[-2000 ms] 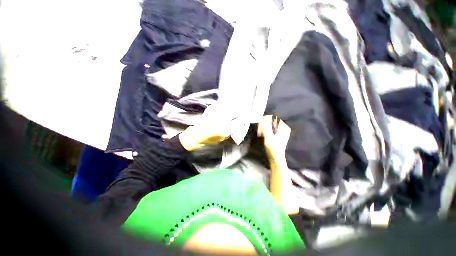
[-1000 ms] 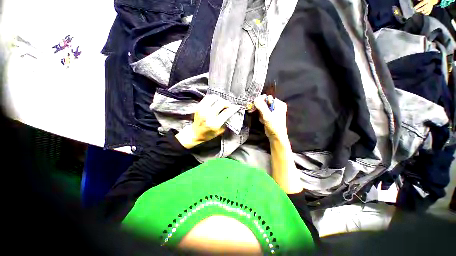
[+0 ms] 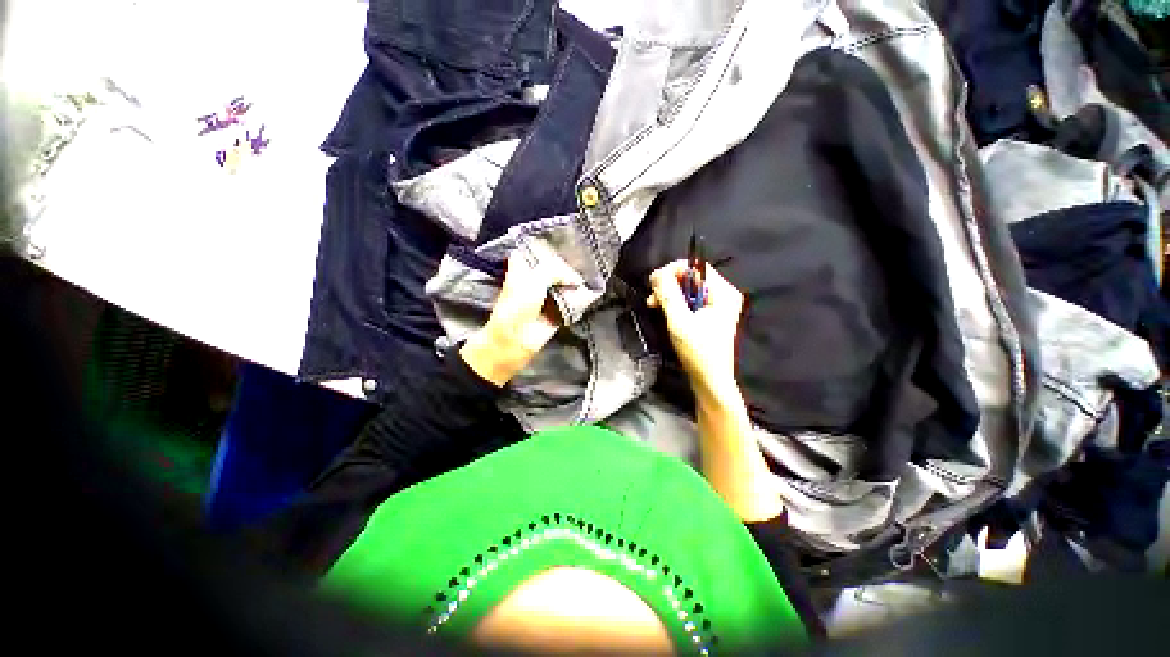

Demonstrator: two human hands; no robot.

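A grey denim jacket (image 3: 667, 167) lies spread in front of me, its black lining (image 3: 808, 231) facing up at the right. My left hand (image 3: 524, 308) is closed on a stitched corner of the jacket's hem band. A brass-coloured button (image 3: 590, 196) shows on the band just above that hand. My right hand (image 3: 699, 306) lies over the black lining, to the right of the band and apart from it. It is closed around small dark thread snips (image 3: 695, 285) with a blue glint, their thin tip pointing up and away from me. The handle is mostly hidden by the fingers.
Navy denim garments (image 3: 353, 257) lie on the white table (image 3: 167, 257) at the left. Small purple bits (image 3: 234, 135) and pale threads lie on the table. More grey and navy garments (image 3: 1078, 334) are heaped at the right. A blue bin (image 3: 276, 443) stands below the table edge.
Since one second ago, the band has turned to a slant and its button now shows clearly. The left hand has shifted slightly left with the corner. The right hand is now apart from the band.
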